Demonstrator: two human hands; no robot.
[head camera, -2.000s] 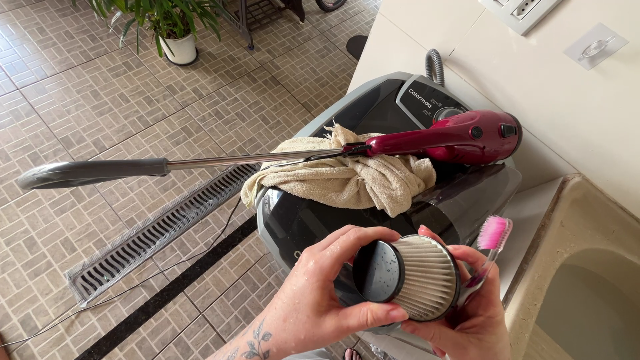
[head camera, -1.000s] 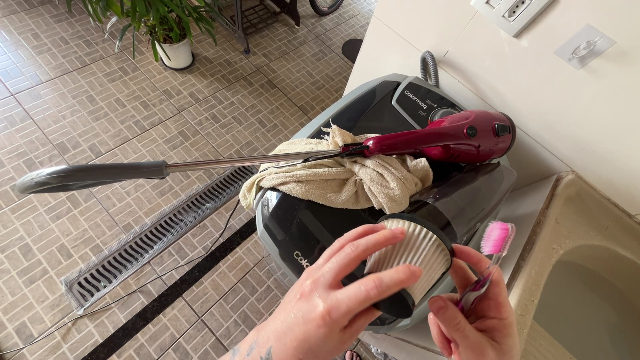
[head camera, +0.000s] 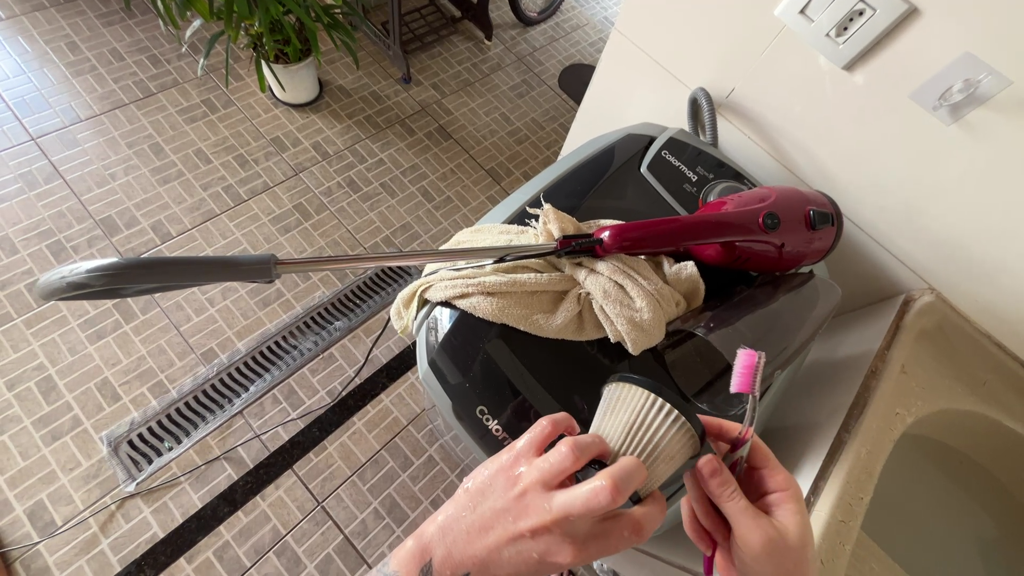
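A pleated, cone-shaped vacuum filter (head camera: 646, 432) with black rims is held between both hands. My left hand (head camera: 552, 496), wet with droplets, has its fingers around the filter's narrow end. My right hand (head camera: 748, 504) pinches the wide black rim and also holds a toothbrush (head camera: 746, 384) upright, its pink bristles above the fingers. Beyond the hands, a red handheld vacuum body (head camera: 760, 228) with a metal tube and grey handle (head camera: 160, 276) rests across a crumpled beige cloth (head camera: 552, 296). Both lie on the black lid of a Colormaq washing machine (head camera: 496, 376).
At the right is a laundry sink (head camera: 848, 432) holding cloudy water. A tiled wall with a power outlet (head camera: 852, 20) and a clear hook (head camera: 956, 92) rises behind. On the tiled floor are a drain grate (head camera: 256, 380), a thin cable (head camera: 296, 416) and a potted plant (head camera: 294, 80).
The filter has been turned between my hands; its black end cap, facing up at first, is now largely covered by my left fingers. My right hand still holds the toothbrush.
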